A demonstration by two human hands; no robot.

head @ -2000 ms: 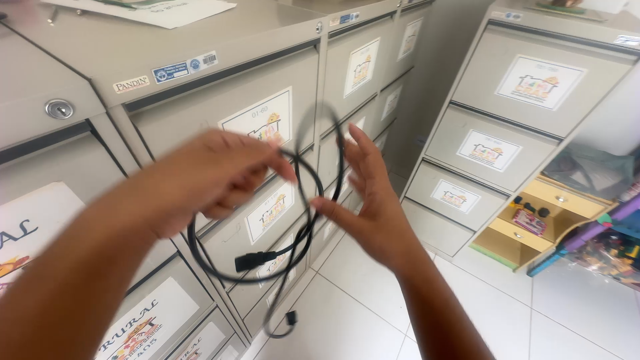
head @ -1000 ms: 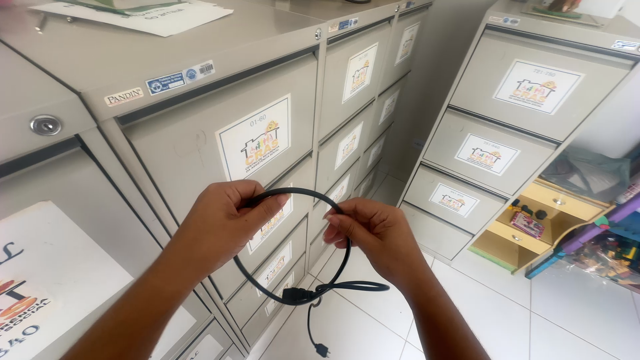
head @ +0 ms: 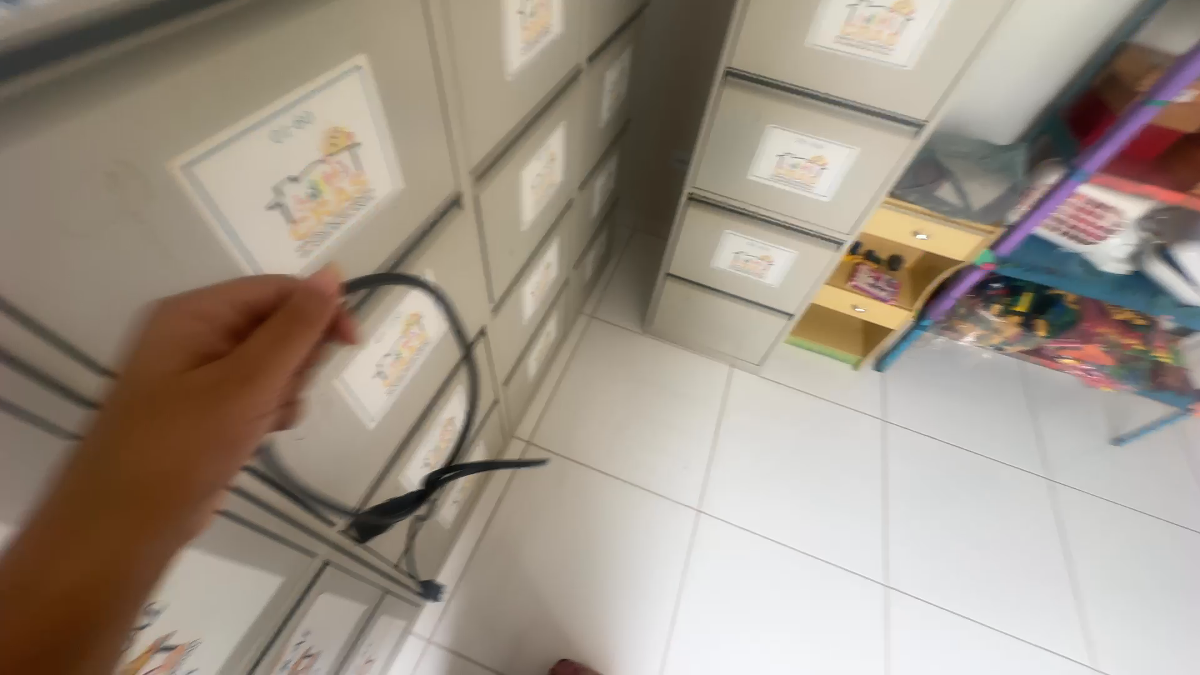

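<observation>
My left hand (head: 244, 361), blurred, pinches the top of a coiled black power cord (head: 466, 370) between thumb and fingers. The loop hangs from it in front of the grey filing cabinet drawers. At the foot of the loop sits a dark connector (head: 382, 517), with a short bend of cable pointing right. A smaller plug (head: 430, 591) dangles on a thin end below it. My right hand is out of view.
Grey metal filing cabinets (head: 511, 253) with labelled drawers run along the left. Another cabinet (head: 703, 319) stands across the white tiled floor (head: 797, 487). Beyond it are a small yellow wooden drawer unit (head: 937, 228) and a rack with a purple post (head: 1055, 192) holding bagged items.
My right hand has let go of the cord and left the view; my left hand still holds the coil. The view has swung down and to the right.
</observation>
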